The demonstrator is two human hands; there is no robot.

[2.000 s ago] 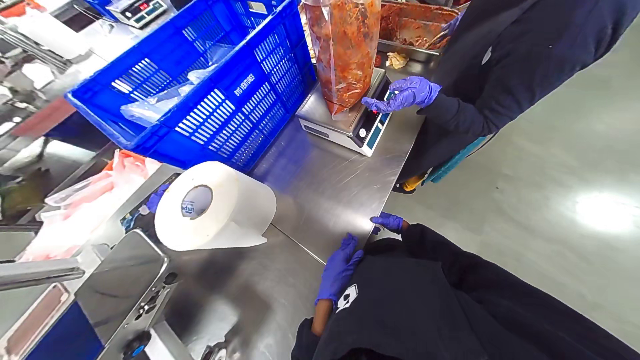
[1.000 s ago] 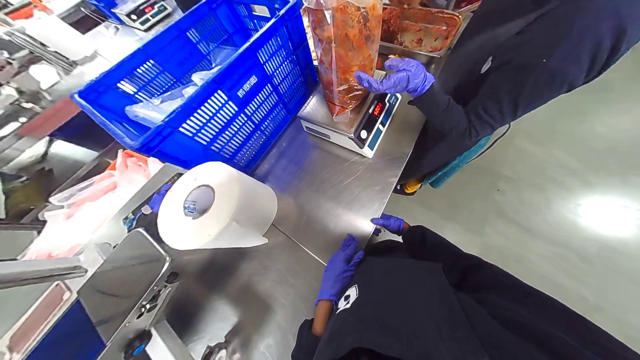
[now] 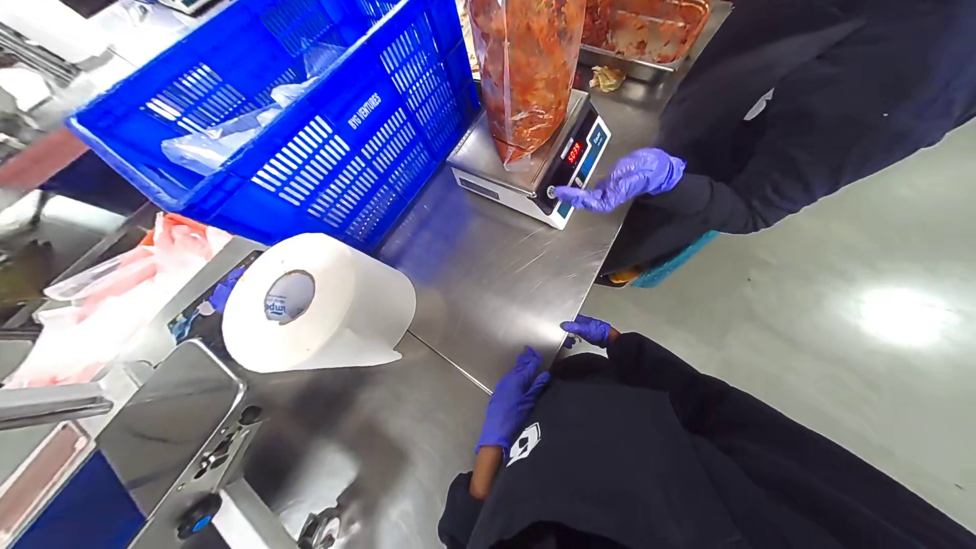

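Observation:
In gloves of purple-blue, my left hand lies on the stainless steel table near its edge, holding nothing. My right hand touches the table edge farther right, its lower fingers partly hidden; nothing shows in it. Beyond them stands a digital scale with a lit red display. On its pan a tall clear plastic bag of reddish, sauce-coated food stands upright. A co-worker's gloved hand is at the scale's front panel, a fingertip by a button. A large white paper roll lies left of my hands.
A blue plastic crate holding clear plastic bags stands beside the scale. Behind the scale is a metal tray of reddish food. Metal equipment and pinkish plastic bags are at left. The co-worker stands at right.
The co-worker's hand, beside the food bag one second ago, has moved down to the front panel of the scale. My hands have stayed at the table edge.

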